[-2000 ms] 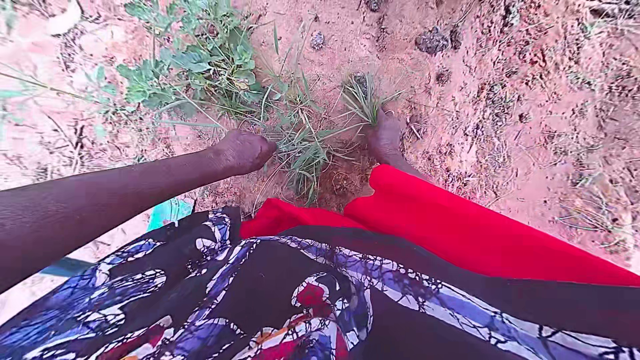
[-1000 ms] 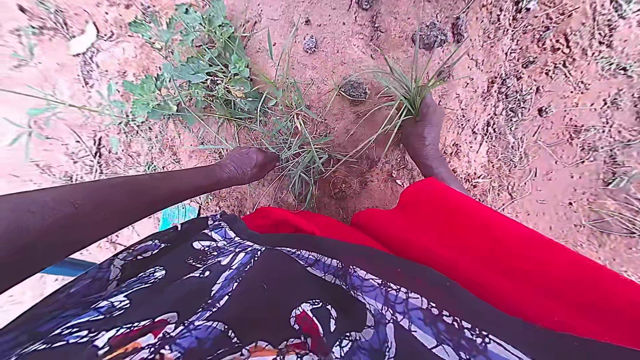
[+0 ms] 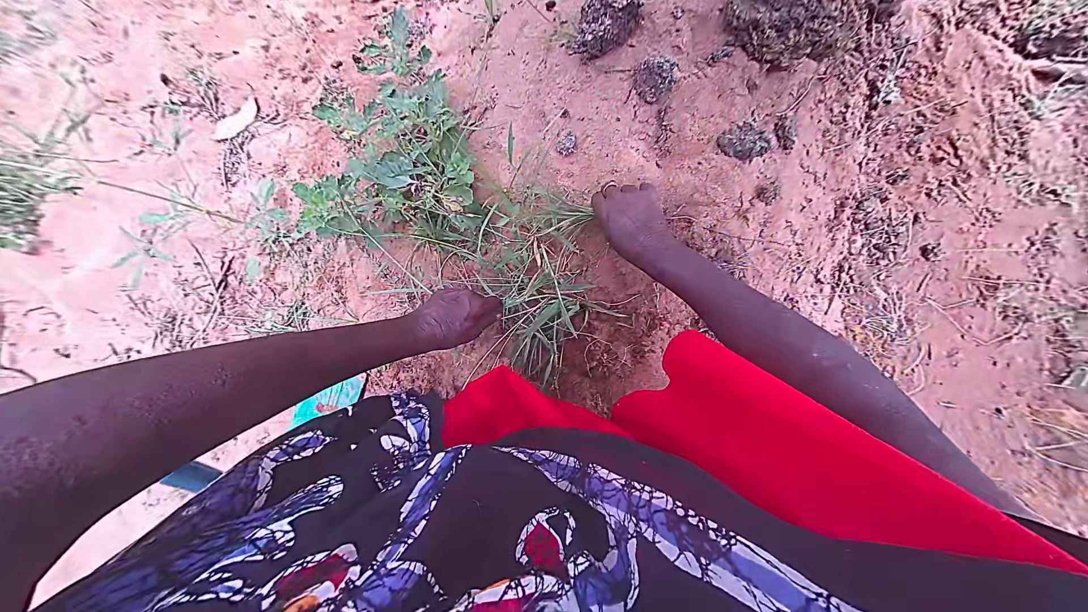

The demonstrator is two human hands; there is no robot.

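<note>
My left hand [image 3: 456, 318] is closed around stems at the left side of a bunch of long-bladed grass [image 3: 544, 310]. My right hand [image 3: 631, 217] is above and to the right of it, its curled fingers on thin grass blades [image 3: 563, 212] at the upper right of the bunch. The fingertips of both hands are partly hidden. A broad-leaved green weed [image 3: 416, 170] grows from the soil just beyond my left hand and touches the grass.
Dark clods [image 3: 608, 25] and smaller lumps [image 3: 744, 140] lie on the reddish soil [image 3: 850, 204] beyond my right hand. A pale dry leaf [image 3: 236, 120] is at upper left. Red cloth [image 3: 748, 433] and a patterned garment [image 3: 476, 518] cover the near side. A turquoise object [image 3: 329, 401] is partly hidden.
A tuft of grass was in my right hand at the right one second ago; that hand is now back at the main bunch. My left hand has stayed at the bunch's left side.
</note>
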